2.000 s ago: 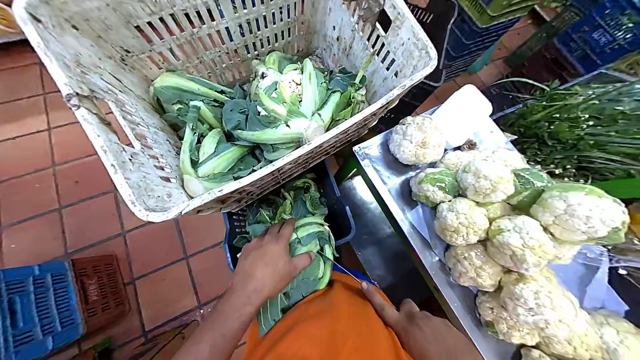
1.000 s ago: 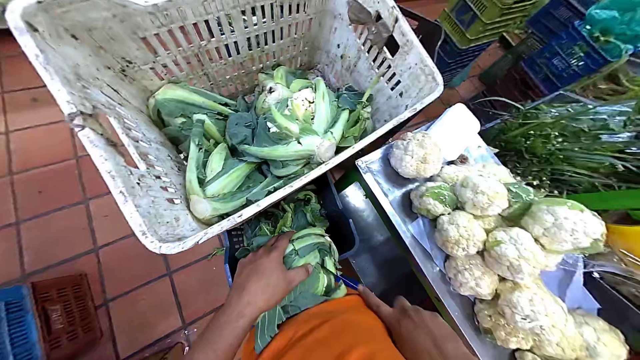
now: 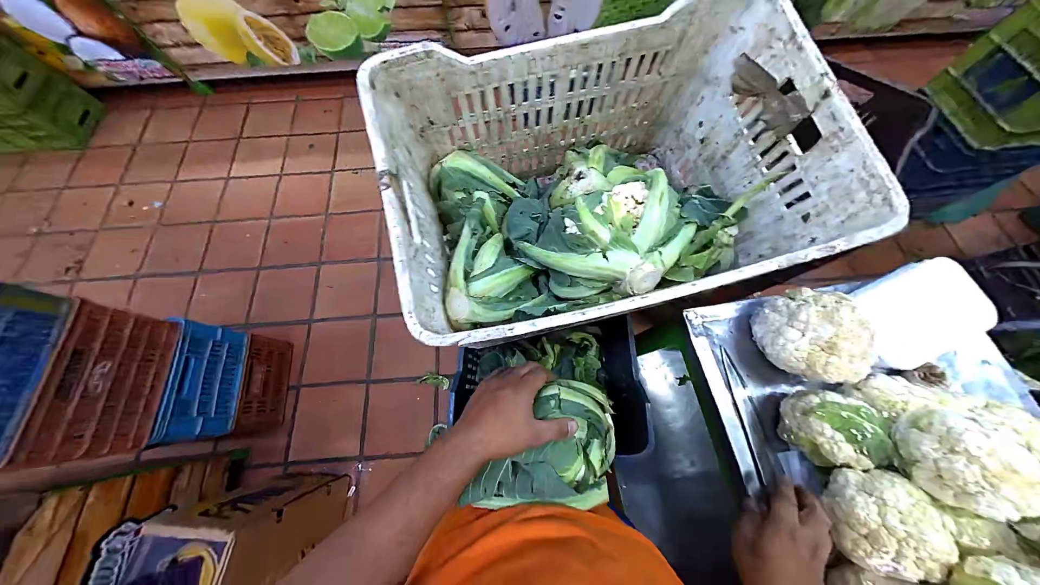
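Observation:
My left hand [image 3: 516, 414] rests over a leafy cauliflower [image 3: 577, 439], fingers on its far side and thumb across the top, against the orange clothing at my lap. My right hand [image 3: 782, 532] is at the near left edge of a metal tray [image 3: 731, 366], fingers curled down. A thin, dark, blade-like shape runs along the tray from its fingers; whether the hand grips it is unclear. Trimmed white cauliflowers [image 3: 890, 524] are piled on the tray, right of this hand. Untrimmed leafy cauliflowers [image 3: 601, 244] lie in a dirty white plastic crate [image 3: 650, 313] ahead.
Under the white crate's near edge sits a dark blue crate [image 3: 638, 406] with leaves. Brown and blue crates [image 3: 199, 382] and a cardboard box [image 3: 276, 520] stand at left on the tiled floor [image 3: 268, 236]. Stacked green and blue crates [image 3: 975, 122] stand at upper right.
My right hand has moved away from the cauliflower at my lap, rightward to the tray edge. My left hand stays on the cauliflower. The view has swung left.

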